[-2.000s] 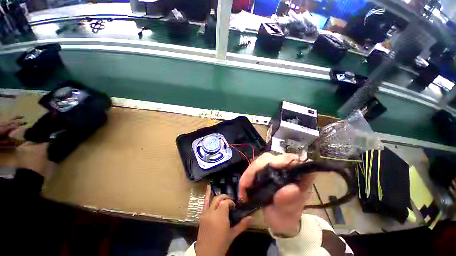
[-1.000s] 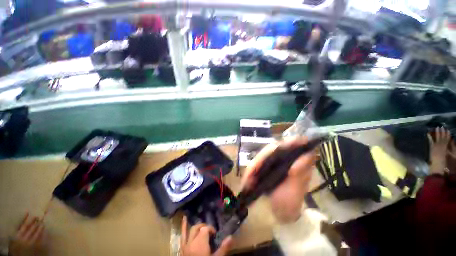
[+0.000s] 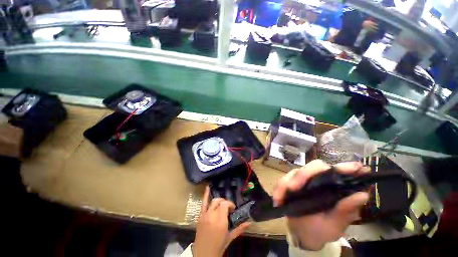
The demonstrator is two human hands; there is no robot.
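Observation:
An open black speaker cabinet [image 3: 188, 163] lies in front of me, its upper half holding a silvery speaker driver [image 3: 212, 153]. Red wires [image 3: 247, 159] run to the lower half, where a green-tipped part [image 3: 249, 187] shows. My left hand [image 3: 217, 227] is at the lower half's near left edge, its fingers on a small dark part [image 3: 242, 214]. My right hand [image 3: 324, 211] is closed around a black electric screwdriver [image 3: 314, 195], held nearly level and pointing left, its front end beside the dark part. The bit tip cannot be made out.
A white-grey screw feeder [image 3: 291, 140] and a clear bag of screws [image 3: 346, 142] stand right of the cabinet. Another open cabinet [image 3: 123, 155] lies left, with a third at a person's hand [image 3: 10, 141]. The green conveyor [image 3: 201, 90] runs behind the cardboard-covered bench [image 3: 145, 185].
The camera view has shifted. My right hand and the screwdriver have moved right and lower, and the screwdriver is now more level. My left hand stays at the lower half.

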